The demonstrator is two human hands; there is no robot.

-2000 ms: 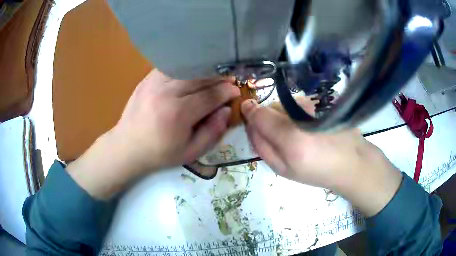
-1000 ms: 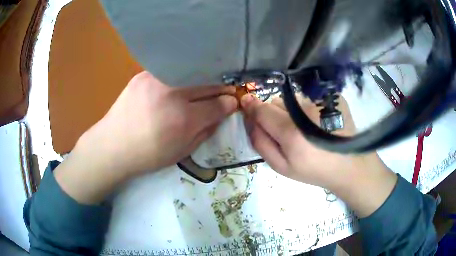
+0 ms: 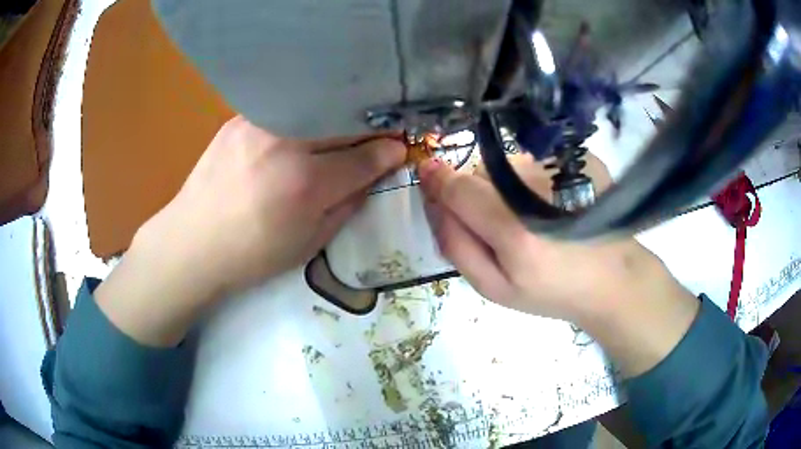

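A tan-brown leather panel (image 3: 149,131) lies flat at the upper left, partly under the grey sewing machine head (image 3: 307,61). My left hand (image 3: 255,202) lies over the panel's near side, its fingertips pressing the edge close to the needle area. My right hand (image 3: 509,237) pinches the panel's edge at the lit presser foot (image 3: 426,145), thumb and finger together. The fingertips of both hands nearly touch. The needle itself is too small and blurred to tell. The bright slide cover (image 3: 395,228) shows below the fingers.
A dark oval cutout (image 3: 347,294) and glue stains (image 3: 395,368) mark the table. A blurred curved dark guard (image 3: 615,219) hangs near the camera. Red cloth-wrapped snips (image 3: 738,206) lie right. Stacked brown panels (image 3: 22,114) and pale boards (image 3: 22,281) are far left. A ruler scale (image 3: 351,436) runs along the front.
The panel has shifted away from me and slightly left, showing more of the slide cover and cutout. Both hands stay at the foot; my left hand has moved slightly left.
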